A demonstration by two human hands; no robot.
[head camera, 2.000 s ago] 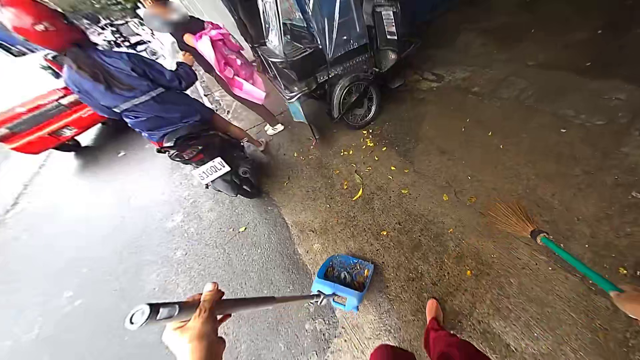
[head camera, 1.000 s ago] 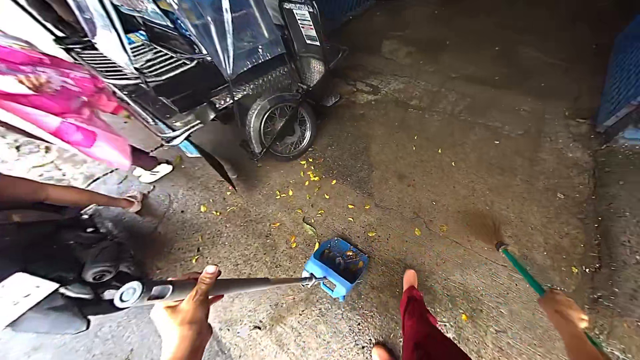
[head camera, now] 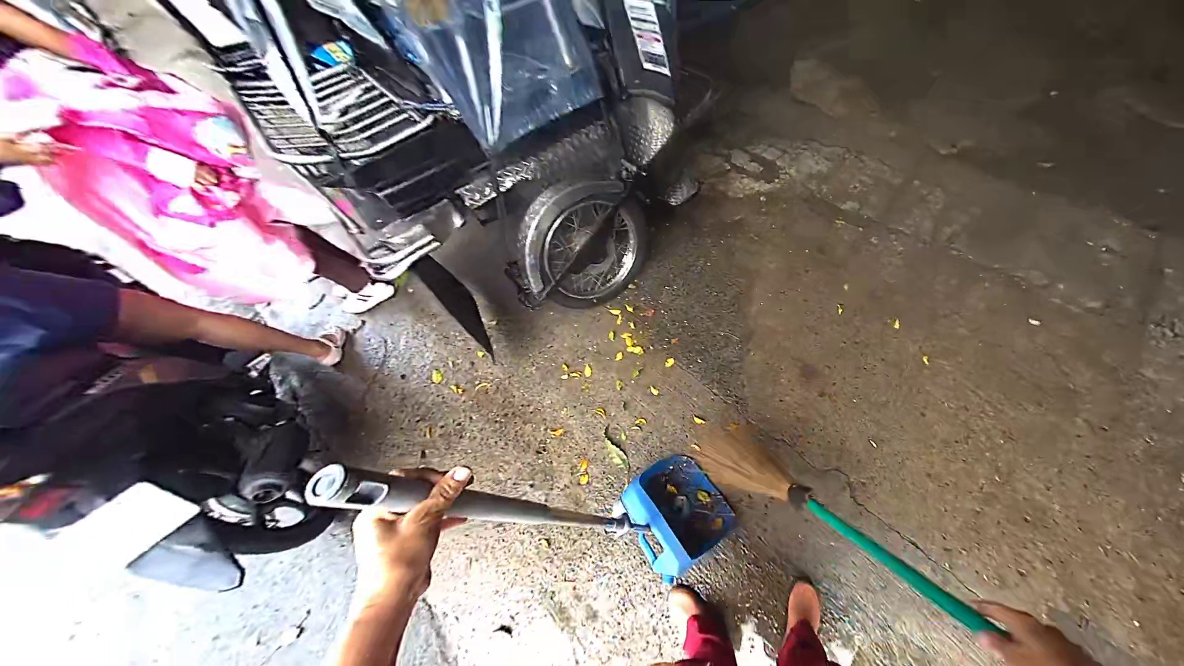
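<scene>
My left hand (head camera: 405,536) is closed around the grey pole handle (head camera: 499,506) of a blue plastic dustpan (head camera: 680,518), which rests on the ground in front of my feet with leaves and dirt inside. At the lower right, my right hand (head camera: 1031,638) grips the green handle (head camera: 897,564) of a stick broom (head camera: 749,462). The broom's bristles lie on the concrete, close beside the dustpan's right rim; whether they touch it I cannot tell. Yellow leaves (head camera: 629,344) are scattered on the ground beyond the dustpan, and a longer greenish leaf (head camera: 615,450) lies just past its edge.
A tricycle sidecar with a spoked wheel (head camera: 592,245) stands ahead. At the left are a motorcycle (head camera: 231,453) with a seated rider's leg (head camera: 222,324) and a person holding pink cloth (head camera: 157,176). Cracked, uneven concrete (head camera: 999,388) extends to the right.
My right hand has brought the broom leftward, from well right of the dustpan to beside it. Both hands keep their holds. The view has shifted toward the sidecar.
</scene>
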